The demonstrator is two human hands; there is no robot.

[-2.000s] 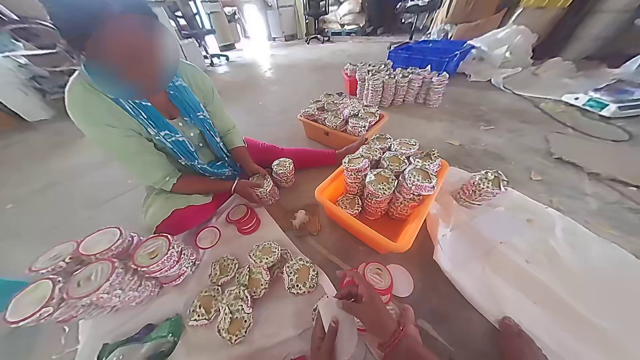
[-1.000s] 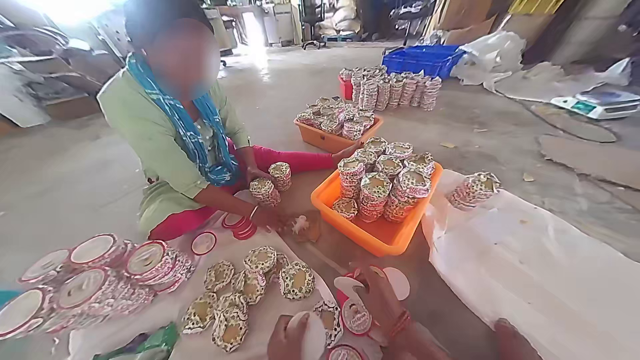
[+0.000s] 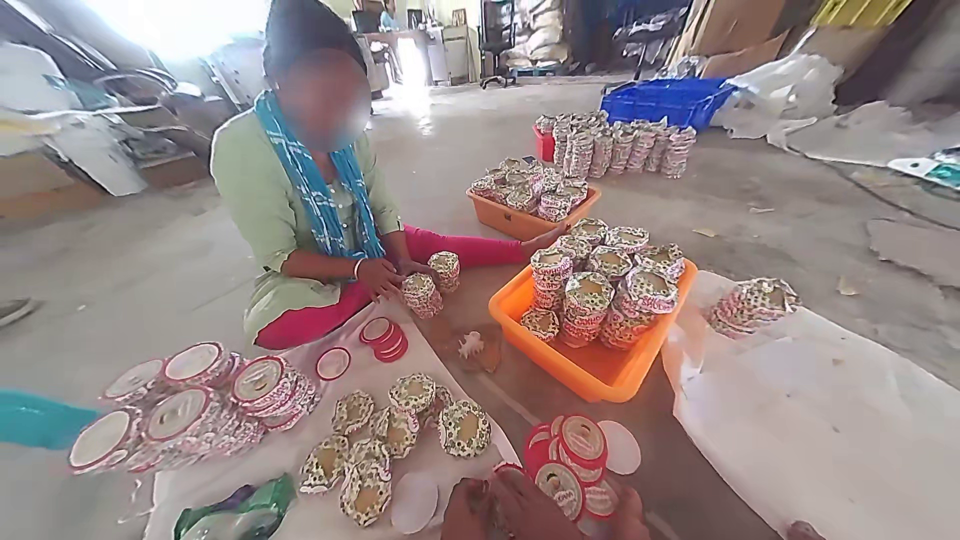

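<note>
My left hand (image 3: 469,510) and my right hand (image 3: 536,502) are close together at the bottom edge, where a red-rimmed disc (image 3: 510,468) shows partly above the fingers; their grip is hidden. Beside my right hand lies a pile of round red-rimmed labels (image 3: 583,441), with a plain white disc (image 3: 619,447) at its right. Another white disc (image 3: 414,502) lies on the white sheet left of my hands. Several round packets in patterned wrapping (image 3: 464,428) lie on the sheet. An orange plastic tray (image 3: 517,330) holds stacks of similar packets (image 3: 587,300).
A co-worker (image 3: 315,195) sits at the left, a hand on a stack (image 3: 422,295). White-topped stacks (image 3: 176,412) stand at lower left near a green plastic bag (image 3: 259,510). Behind are a brown tray (image 3: 517,221) and a blue crate (image 3: 667,101); a white sheet (image 3: 810,405) lies right.
My hands have come together at the bottom edge. A white disc that was by my left hand now lies on the sheet. The co-worker's hands are back at a stack.
</note>
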